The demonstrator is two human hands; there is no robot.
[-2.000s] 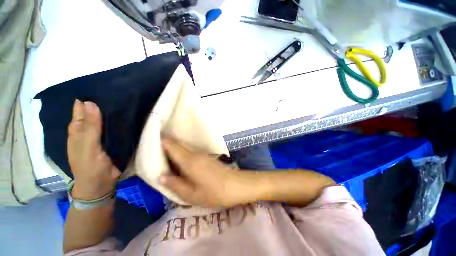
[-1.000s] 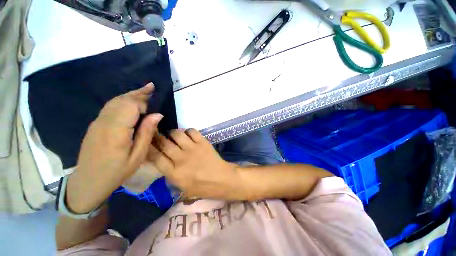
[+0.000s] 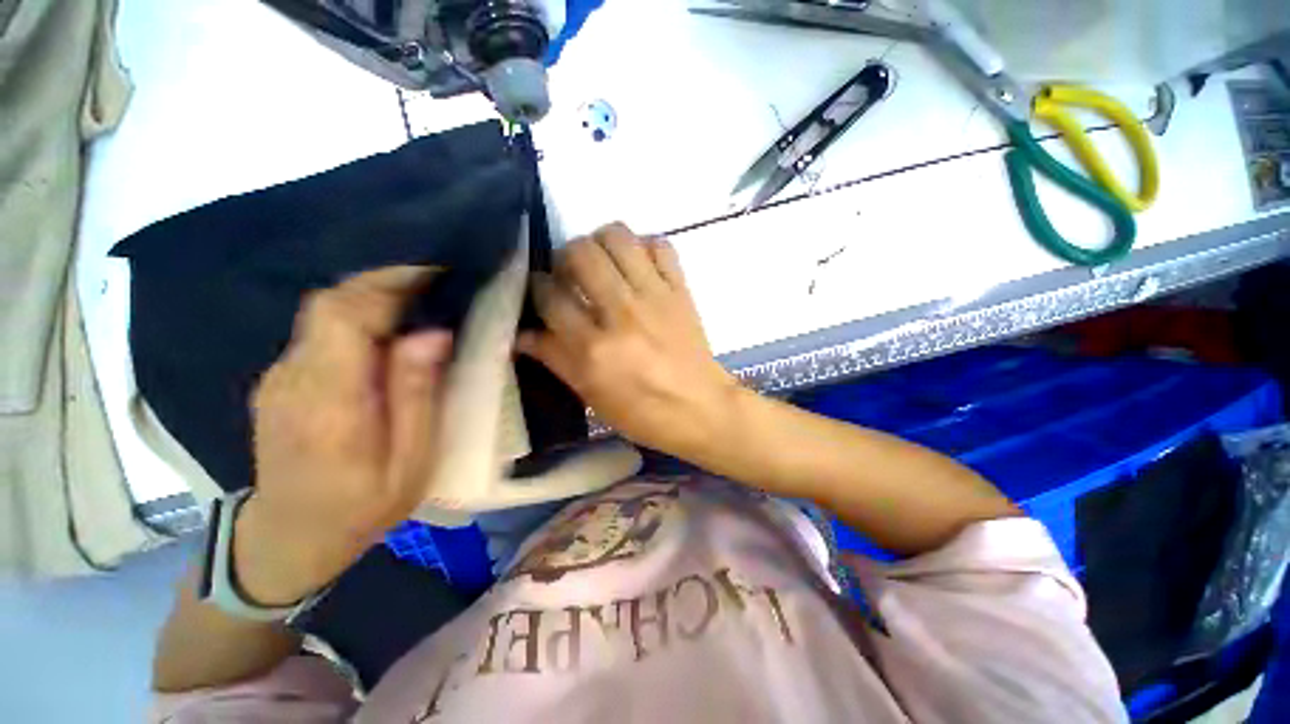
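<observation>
The black fabric piece [image 3: 212, 325] lies on the white machine table, its upper corner under the needle area of the sewing machine [image 3: 512, 78]. Cream cloth [image 3: 484, 410] shows along its turned-up right side and hangs towards my lap. My left hand [image 3: 347, 403], blurred, is over the black piece beside the cream cloth; whether its fingers grip the cloth cannot be told. My right hand [image 3: 616, 325] is closed on the black fabric's right edge, just below the needle area, its fingertips partly hidden.
Thread snips [image 3: 821, 135] and shears with green and yellow handles [image 3: 1082, 170] lie on the table at right. A beige garment [image 3: 50, 283] is at far left. A measure strip [image 3: 877, 347] runs along the front edge. A blue crate [image 3: 1047, 410] stands below at right.
My right hand has moved up and right to the cloth edge near the needle. My left hand has moved slightly right and down. The cream cloth, mostly hidden one second ago, shows again.
</observation>
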